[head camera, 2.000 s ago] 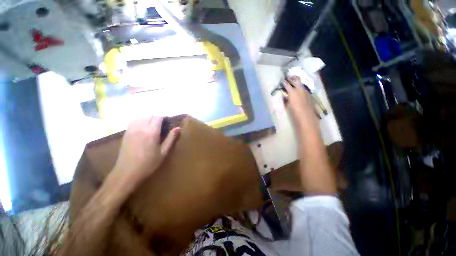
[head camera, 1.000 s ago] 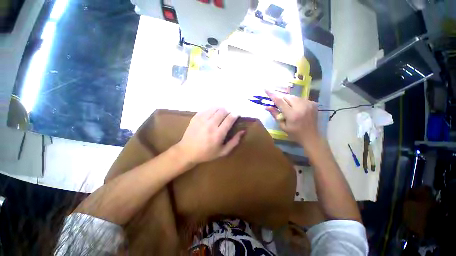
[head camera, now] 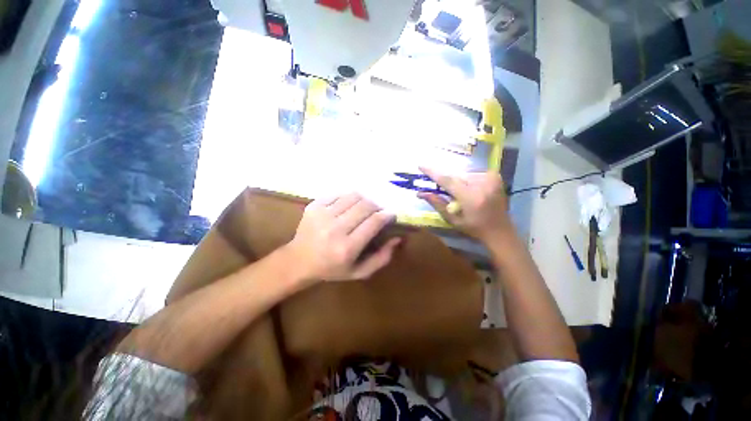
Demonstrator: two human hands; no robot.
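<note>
The tan-brown bag body (head camera: 370, 304) lies across the lap, its top edge at the front of the machine bed. My left hand (head camera: 342, 238) lies over this top edge and holds it, fingers on the far side and thumb on the near side. My right hand (head camera: 473, 201) holds small purple-blue cutters (head camera: 416, 182), blades apart and pointing left, just above the top edge. The blades do not visibly touch the bag. The yellow-edged clamp frame (head camera: 494, 136) lies beyond the hands; glare hides much of it.
The white machine head (head camera: 350, 37) hangs at the top. On the right table are a crumpled white cloth (head camera: 594, 205), pliers (head camera: 593, 249), a blue-handled screwdriver (head camera: 574, 253) and a black cord (head camera: 548, 187). A tilted dark screen (head camera: 634, 123) stands behind them.
My right hand has come from the tools on the right table to the bag's top edge with the cutters. Lately it has shifted slightly left. My left hand stays on the edge.
</note>
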